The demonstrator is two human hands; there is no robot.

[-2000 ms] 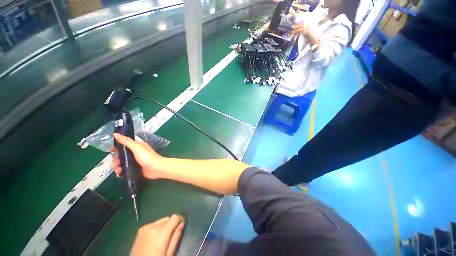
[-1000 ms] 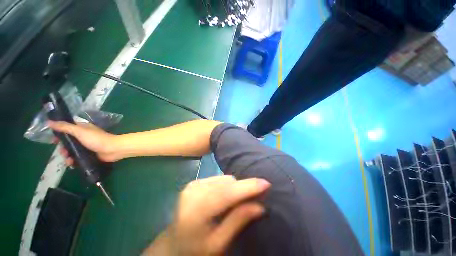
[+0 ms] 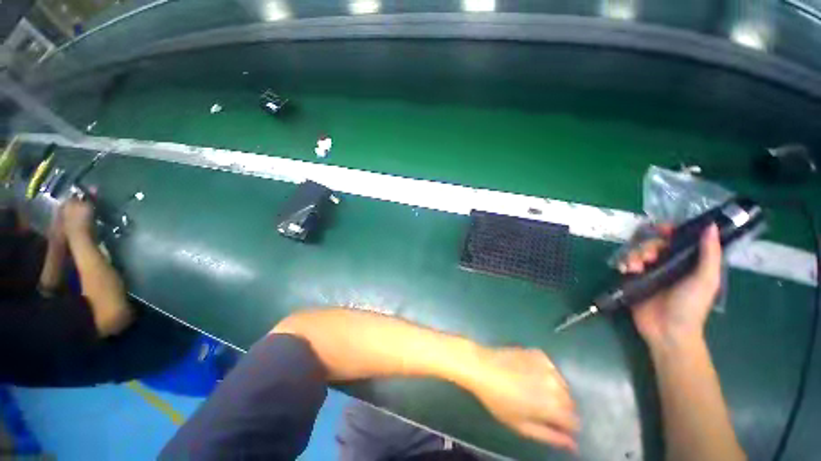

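Observation:
My right hand is closed around the thick black electric screwdriver at the right. The driver's silver bit points left and down over the green bench. My left hand is palm down near the bench's front edge, left of and below the bit. Its fingers are bent and held together, and whether anything is between them is hidden. The black screw tray, with a grid of small holes, lies between the white strip and the bit. A black controller box lies farther left.
A clear plastic bag lies behind the driver. The white strip crosses the green bench. A small black unit and a white plug lie beyond it. Another person's arms work at far left. A black cable hangs at far right.
The view has swung left from the blue floor to the bench. My left hand has come down from in front of my body to low over the bench. The driver stays in my right hand.

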